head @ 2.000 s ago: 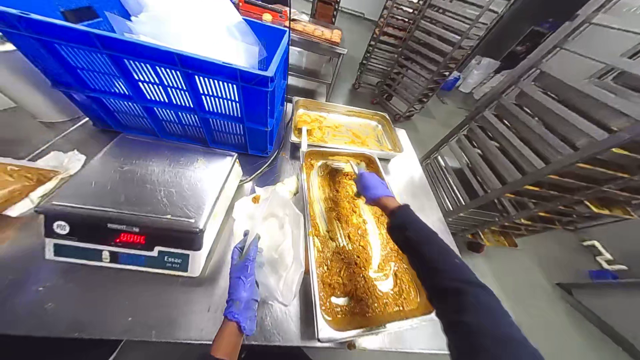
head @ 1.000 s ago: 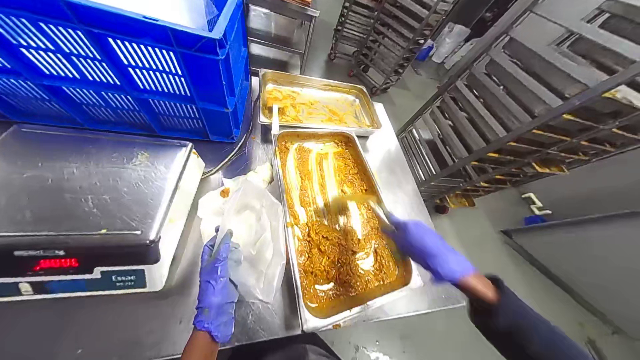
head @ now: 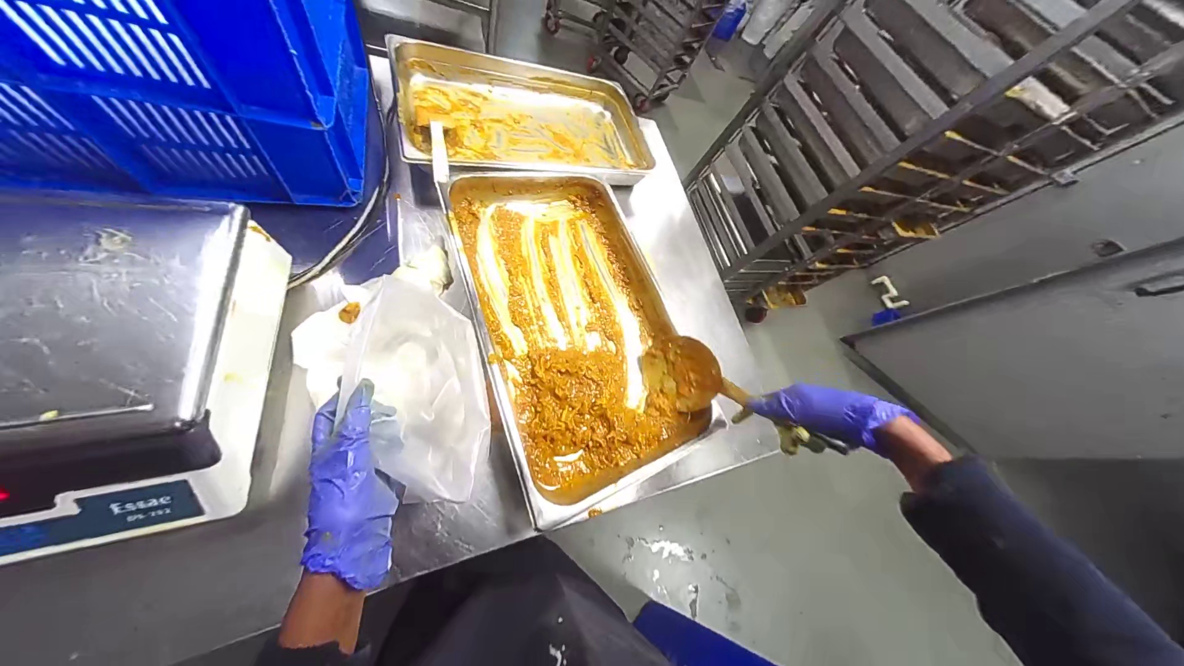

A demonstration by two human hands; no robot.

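Note:
My left hand (head: 351, 481), in a purple glove, grips the edge of a translucent plastic bag (head: 430, 398) whose inside looks whitish. My right hand (head: 823, 414), gloved alike, is shut on the handle of a round ladle (head: 696, 372) at the tray's right edge; its bowl is smeared with brown-orange food. A metal tray (head: 544, 513) between the hands holds oily brown-orange filling (head: 583, 398), with pale glossy streaks across its far half. Something greenish, partly hidden, shows below my right hand.
Behind stands a second metal tray (head: 638, 153), thinly smeared, with a white-handled tool (head: 438, 153) in it. A blue plastic crate (head: 324, 166) and a weighing scale (head: 120, 305) are at the left. Wheeled racks (head: 832, 166) stand beyond the steel table (head: 435, 541).
My right hand has moved from the filling's far end to beyond the tray's right edge, with the ladle. My left hand stays at the bag. The view has shifted closer.

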